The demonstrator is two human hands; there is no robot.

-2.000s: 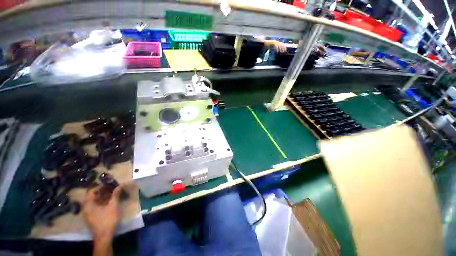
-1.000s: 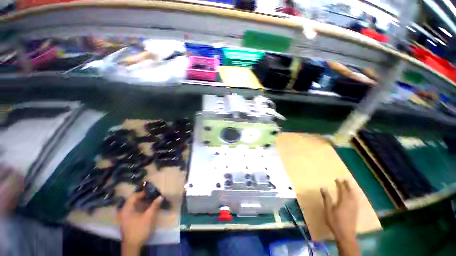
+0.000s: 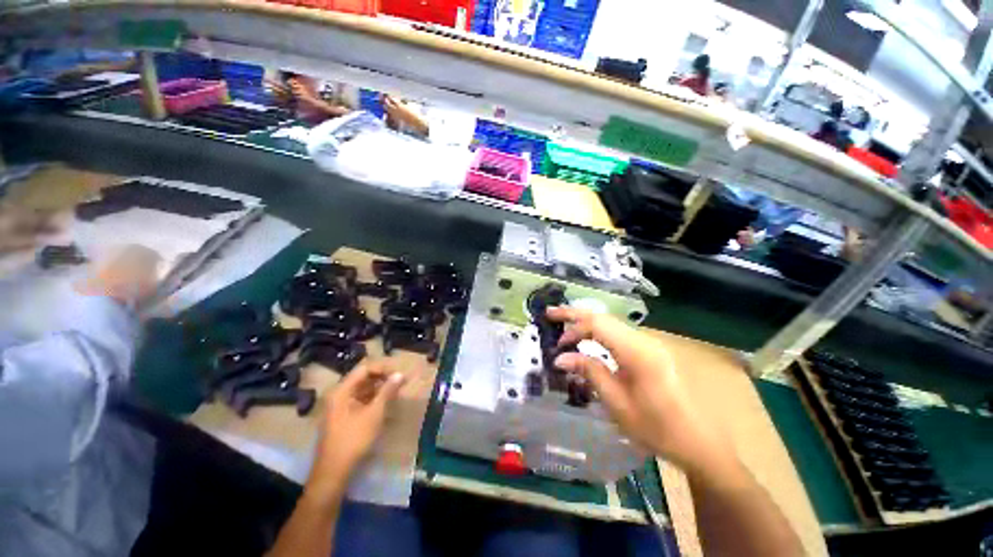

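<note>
The silver assembly fixture (image 3: 470,375) stands in front of me, with a pale yellow-green upper plate and a red button on its lower front. A black moulded part (image 3: 551,346) stands over the fixture's nest area. My right hand (image 3: 626,375) is at this part, fingertips on or beside its upper end; whether it grips the part is unclear. My left hand (image 3: 357,419) is over the cardboard, thumb and fingers near each other, with no part visible in it. Loose black parts (image 3: 327,323) lie in a pile left of the fixture.
A tan cardboard sheet (image 3: 713,397) lies right of the fixture. Farther right, black parts in rows (image 3: 877,435) lie on another pad. A neighbouring worker's sleeve (image 3: 65,381) is close at left. A shelf post (image 3: 844,288) rises at right. A pink basket (image 3: 499,174) is behind.
The black part from my left hand's grasp is gone, and one now stands at the fixture. My right hand has moved from the cardboard sheet to the fixture. The neighbour's arm has come farther into view.
</note>
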